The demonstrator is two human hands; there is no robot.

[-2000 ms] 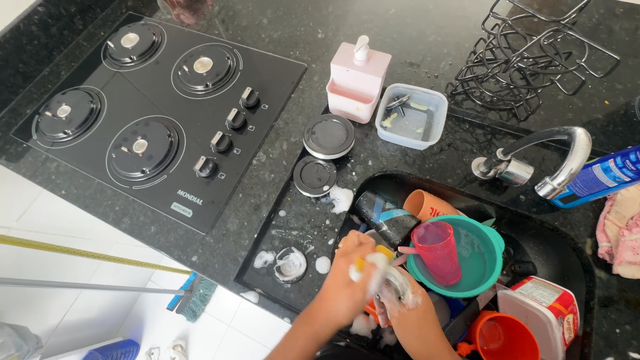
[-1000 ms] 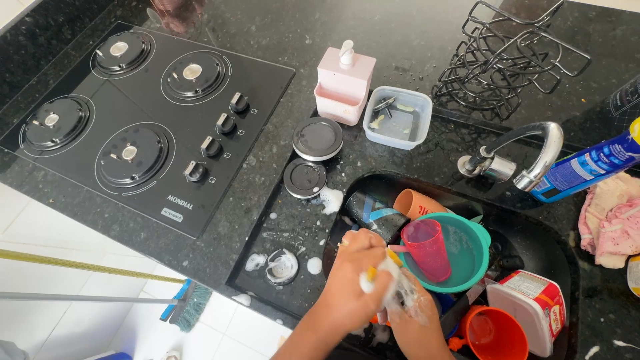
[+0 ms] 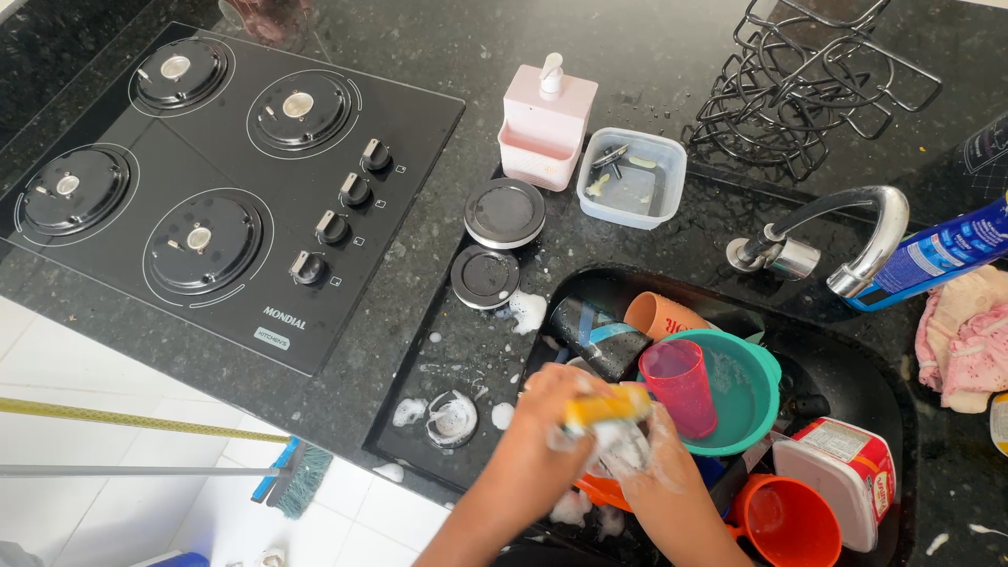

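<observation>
My left hand (image 3: 551, 429) grips a yellow sponge (image 3: 606, 405) over the near left side of the black sink. My right hand (image 3: 661, 457), covered in suds, holds a foamy object (image 3: 622, 449) against the sponge; foam and blur hide what it is. Just beyond my hands, a pink translucent cup (image 3: 679, 387) leans in a teal plastic bowl (image 3: 760, 394). Behind lie a black cup (image 3: 598, 339) and an orange cup (image 3: 661, 315). Red-orange mug (image 3: 790, 520) and a white and red plastic tub (image 3: 835, 480) rest at the sink's right.
Left of the sink are two round dark lids (image 3: 504, 213) and a small soapy lid (image 3: 451, 419). Behind stand a pink soap dispenser (image 3: 547, 126), a clear container (image 3: 631, 177) and a black wire rack (image 3: 795, 87). The chrome faucet (image 3: 874, 236) arches over the sink; a gas cooktop (image 3: 228, 181) lies left.
Both hands stay together over the sink, still working the sponge against the foamy object. The sponge's yellow side shows more plainly now.
</observation>
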